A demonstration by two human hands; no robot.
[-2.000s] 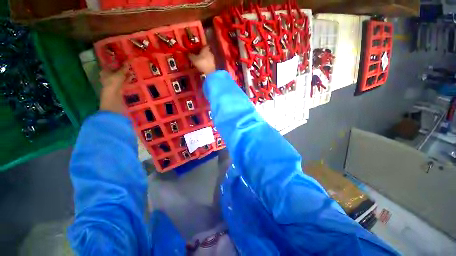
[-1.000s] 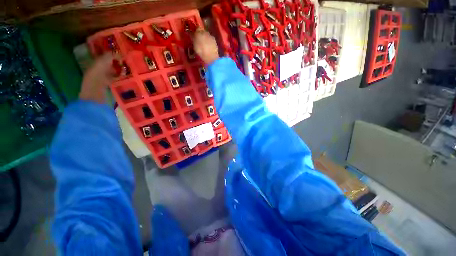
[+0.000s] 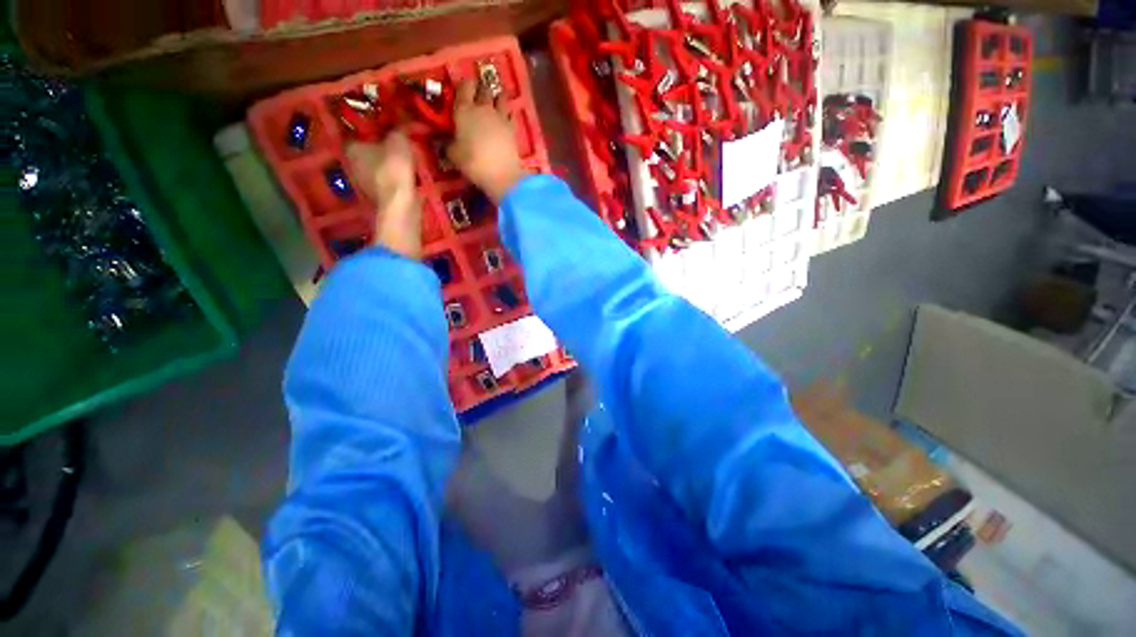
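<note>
The red compartment tray (image 3: 439, 292) lies tilted in front of me with small electronic units, such as one in the top right pocket (image 3: 488, 77). Red spring clamps (image 3: 430, 100) sit in the two middle pockets of its far row. My left hand (image 3: 389, 168) is over the upper middle of the tray at the left clamp, blurred. My right hand (image 3: 483, 137) is just right of it, fingers at the right clamp. The fingertips are partly hidden, so the exact hold is unclear. A paper slip (image 3: 517, 345) lies on the near part of the tray.
A white compartment tray (image 3: 747, 268) full of clamped units stands at the right. Beyond it are another white tray (image 3: 860, 62) and a small red tray (image 3: 988, 118). A green crate (image 3: 137, 386) is at the left. A cardboard edge (image 3: 374, 52) runs behind the work tray.
My left hand has moved right, from the tray's left edge to its middle. The far corner pockets now show units without clamps. My right hand has shifted slightly left and down.
</note>
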